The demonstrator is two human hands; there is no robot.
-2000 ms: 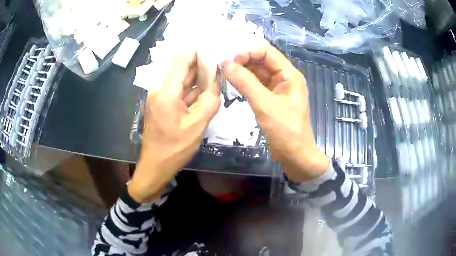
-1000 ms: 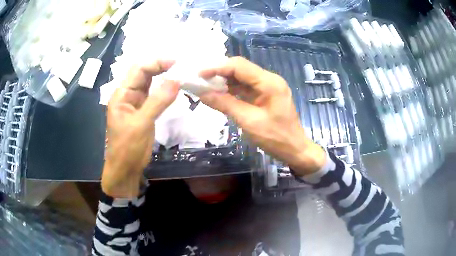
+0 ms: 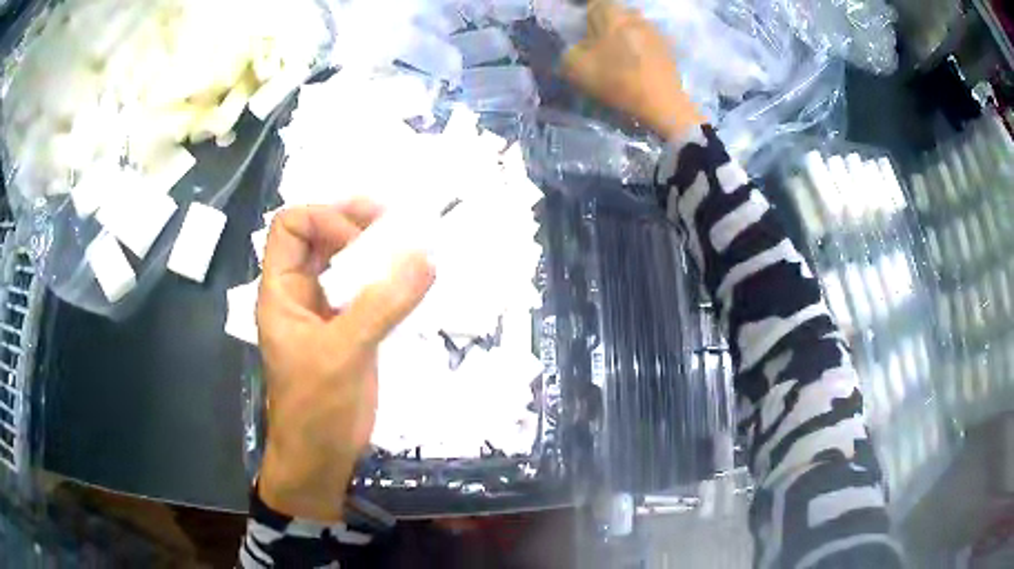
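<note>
My left hand (image 3: 334,322) is over the paper pile and holds a small white folded paper piece (image 3: 373,261) between thumb and fingers. The piece blends into the bright white paper slips (image 3: 467,411) behind it, so its outline is hard to see. My right hand (image 3: 623,61) reaches to the upper centre, into the bag of clear bluish boxes (image 3: 756,56). Its fingertips are blurred and partly cut off by the top edge; I cannot tell whether it holds anything.
A bag of cream-white foam blocks (image 3: 198,242) lies upper left. A grooved clear tray (image 3: 656,345) is right of the paper, partly under my right sleeve. Trays of white oblongs (image 3: 878,267) stand far right. The ladder-like parts tray (image 3: 16,356) shows at the left edge.
My right hand has let go of the white piece and moved up to the bag of clear boxes. My left hand keeps the piece. The view has shifted, so the trays and paper sit lower.
</note>
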